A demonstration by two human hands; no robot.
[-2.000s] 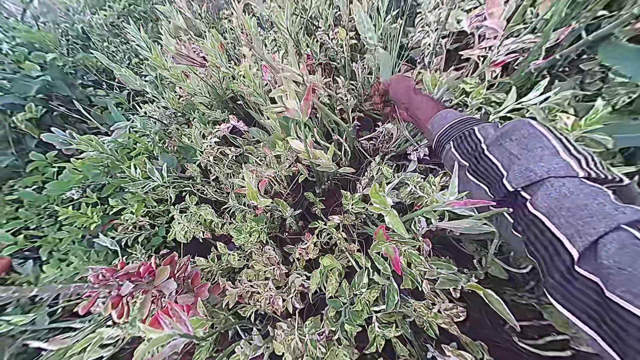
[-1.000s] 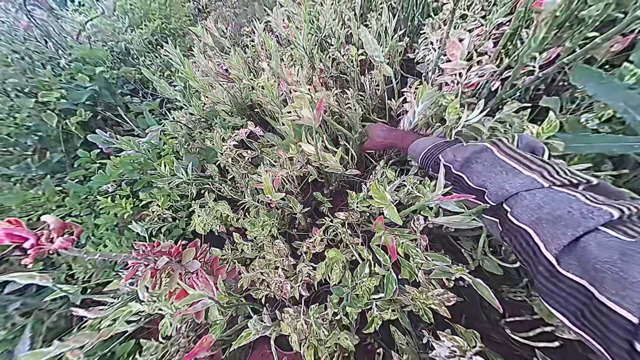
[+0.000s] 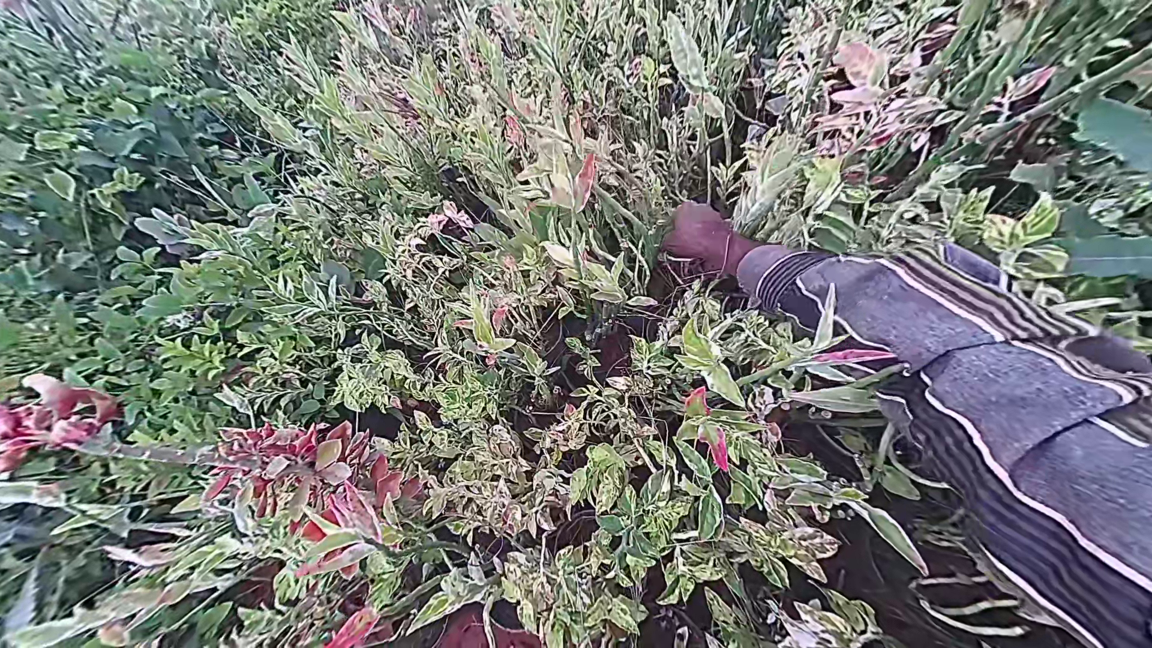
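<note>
My right hand [image 3: 700, 238], in a grey knit sleeve [image 3: 972, 360] with dark and white stripes, reaches in from the right into variegated green-and-cream plants [image 3: 594, 270]. Its fingers are bent low among the stems and partly hidden by leaves, so whether they grip a stem cannot be told. A leaf with a red tip [image 3: 585, 182] stands just left of the hand. Pink-and-green leaves [image 3: 711, 432] lie below the forearm. My left hand is not in view.
Reddish leafy shoots [image 3: 306, 468] fill the lower left, with a pink cluster [image 3: 56, 418] on a stem at the left edge. Dense green foliage [image 3: 153, 288] stands along the left. Dark soil [image 3: 864, 558] shows at the lower right, and broad green leaves [image 3: 1116, 256] hang at the right edge.
My right hand has shifted slightly and stays low among the stems. The pink cluster at the left edge, absent two seconds ago, has come into view.
</note>
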